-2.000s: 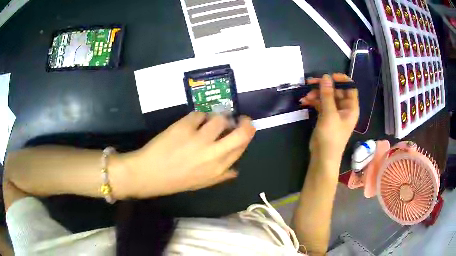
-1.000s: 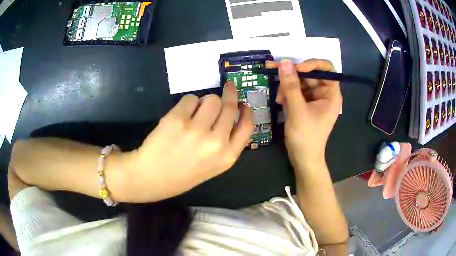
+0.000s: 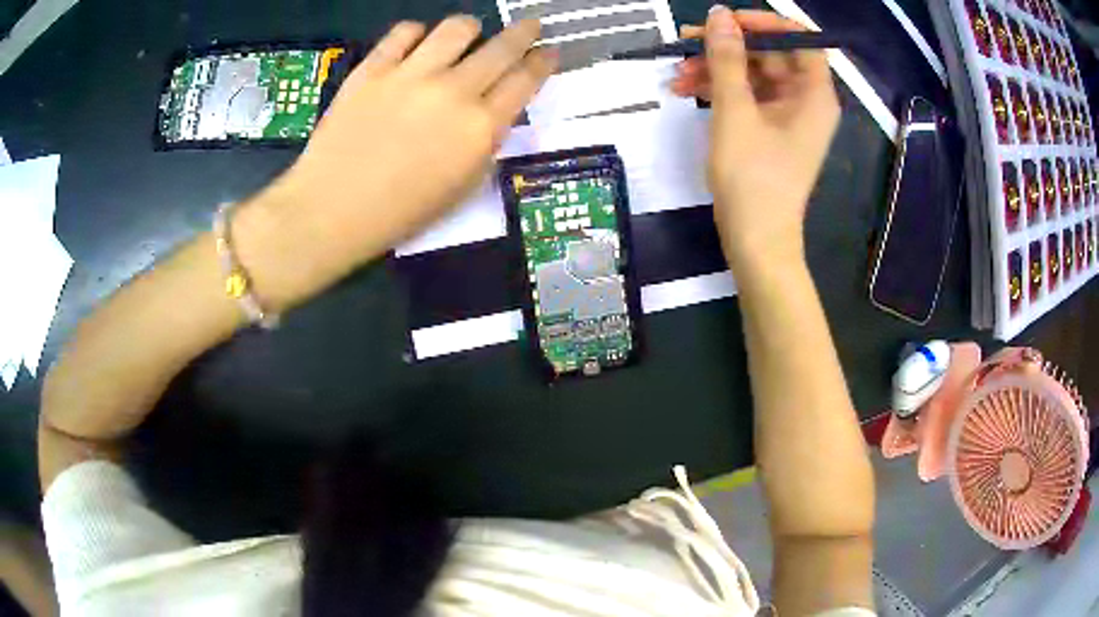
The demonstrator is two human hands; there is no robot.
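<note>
An open phone unit [image 3: 576, 271] with a green board and silver shield lies over white release liner sheets with a black band [image 3: 464, 292]. A striped adhesive sheet [image 3: 609, 15] lies beyond it. My left hand [image 3: 404, 133] is palm down, with its fingertips at the striped sheet's left edge; I see nothing held in it. My right hand [image 3: 765, 133] holds black tweezers [image 3: 789, 42] like a pen, their tips over the striped sheet's lower part. Whether the tips hold a piece is too small to tell.
A second open phone unit [image 3: 247, 97] lies at the upper left, partly behind my left hand. Loose white sheets [image 3: 30, 259] are at the left edge. A smartphone [image 3: 916, 217], a parts tray [image 3: 988, 316], a small white-and-blue bottle [image 3: 922, 374] and a pink fan [image 3: 1018, 464] are at the right.
Both hands have moved from the phone unit up to the striped sheet, the right one still holding the tweezers. The unit now lies uncovered on the liner sheets.
</note>
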